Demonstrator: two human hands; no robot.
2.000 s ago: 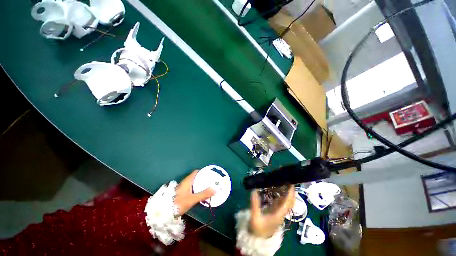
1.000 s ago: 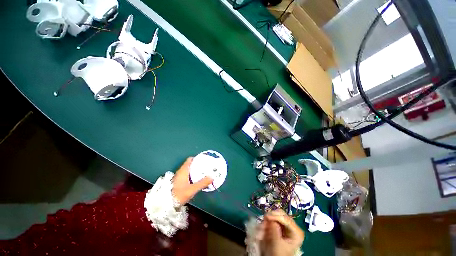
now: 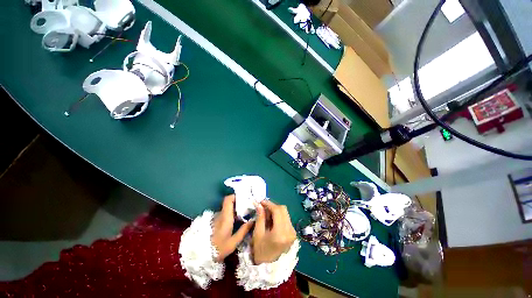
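Note:
A white plastic housing [image 3: 249, 192] is held over the near edge of the green bench, tilted so that a curved flange points to the left. My left hand [image 3: 226, 233] grips it from the left and below. My right hand [image 3: 273, 231] is at its lower right side, fingers bent against it; the fingertips partly cover the lower part. What lies between the fingers is too small to tell. The black electric screwdriver [image 3: 364, 146] hangs at the right, untouched, its tip beside the grey screw feeder [image 3: 326, 125].
A motor pile [image 3: 328, 218] with tangled wires lies right of my hands. White shells [image 3: 389, 208] and a clear plastic bag [image 3: 417, 233] lie beyond it. White housings with trailing leads [image 3: 119, 93] stand at the left. A green belt with pale rails [image 3: 219, 55] runs behind.
My right hand has let go of the screwdriver, moved down, then left to the housing. The housing has turned from its round face to its side. The screwdriver has swung up and away.

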